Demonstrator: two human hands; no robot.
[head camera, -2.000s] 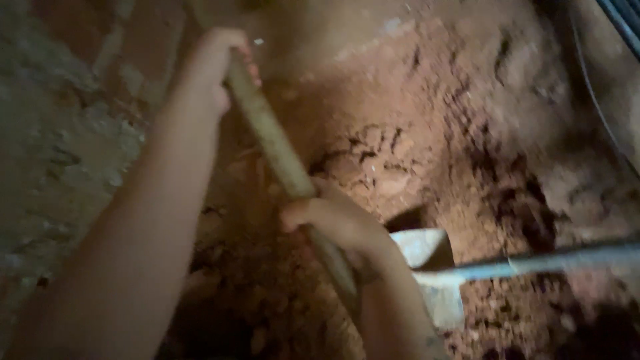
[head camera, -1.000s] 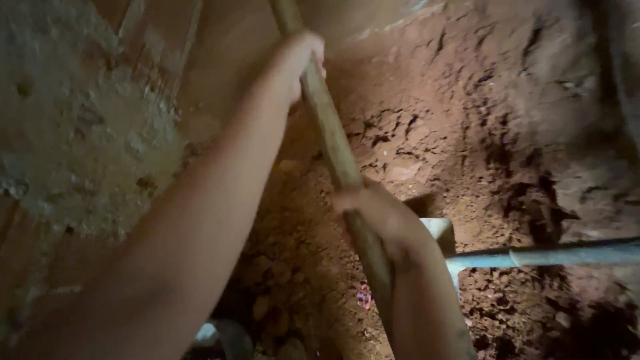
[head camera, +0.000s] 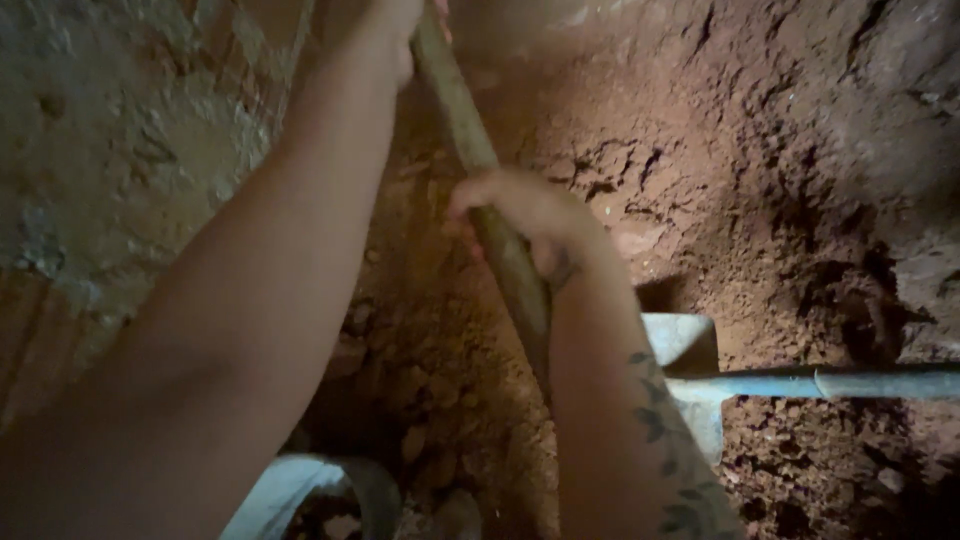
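Note:
My left hand (head camera: 401, 37) grips a long wooden tool handle (head camera: 452, 97) near the top edge of the view. Farther down the same handle, my right hand (head camera: 525, 214) is wrapped around it. The handle slants from the top centre down behind my right forearm, and its lower end is hidden. To the right of that forearm lies a metal shovel blade (head camera: 686, 337), partly covered by the arm, with a bluish shaft (head camera: 840, 382) running off the right edge.
Reddish, cracked earth (head camera: 675, 150) rises behind the hands. A rough wall (head camera: 112, 150) with brick and mortar stands at the left. Loose clods (head camera: 442, 390) lie below. A pale, round-rimmed container (head camera: 300, 487) sits at the bottom, partly behind my left arm.
The hands and the handle were farther left against the shovel two seconds ago. Both hands stay on the handle throughout. The container at the bottom shows more than before.

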